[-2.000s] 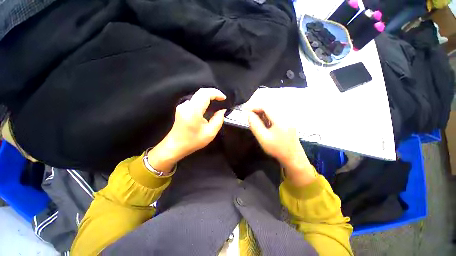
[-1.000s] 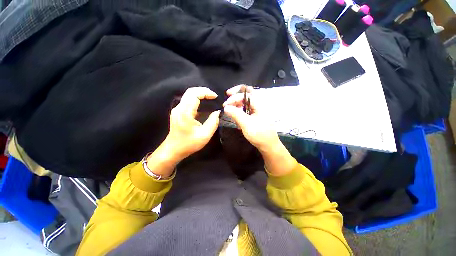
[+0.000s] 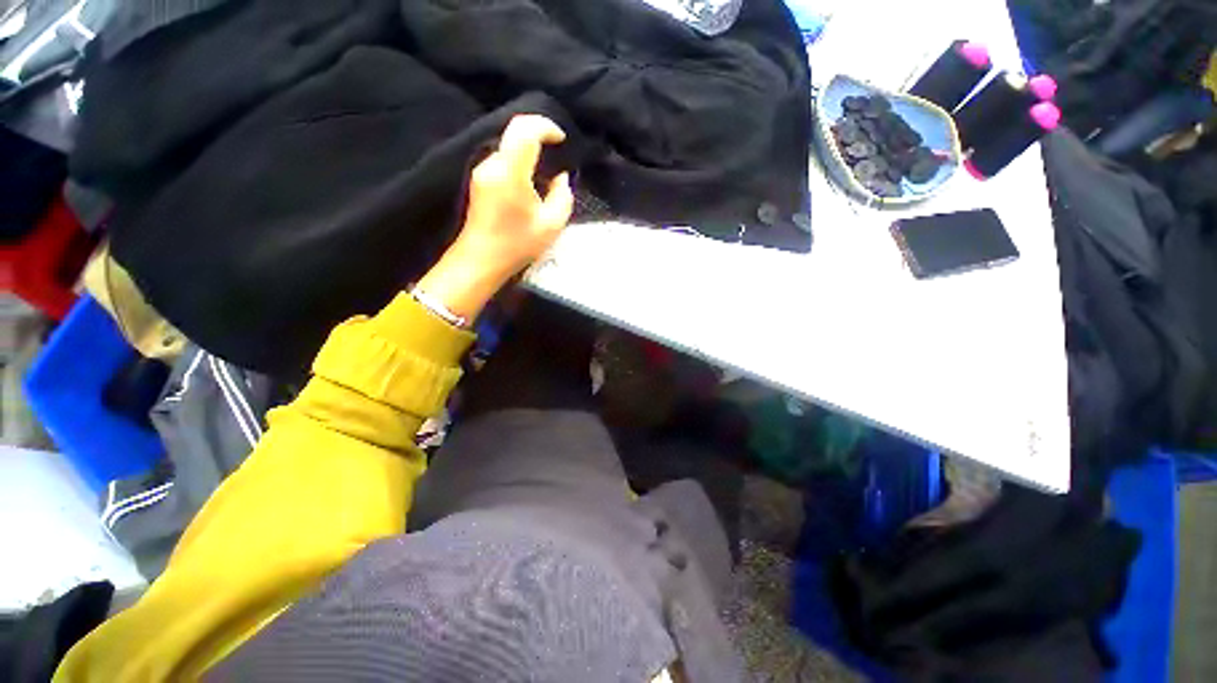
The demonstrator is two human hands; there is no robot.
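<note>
The black coat (image 3: 307, 174) is heaped over the left and middle of the white table (image 3: 801, 347). My left hand (image 3: 518, 200) is at the near edge of the coat, with the thumb and fingers closed on its cloth. The fingertips are partly lost against the dark fabric. Two dark buttons (image 3: 767, 214) lie at the coat's right corner. My right hand is out of the picture. No needle can be made out.
A bowl of dark buttons (image 3: 881, 150) stands on the table, beside black thread cones (image 3: 1004, 123) with pink tips and a smartphone (image 3: 954, 243). Blue bins (image 3: 87, 387) with dark garments are at both sides. A striped grey garment (image 3: 214, 414) hangs at left.
My right hand has left the picture; it was close to my left hand, with a dark tool in it. The view has shifted, and my left hand and the cloth edge appear higher.
</note>
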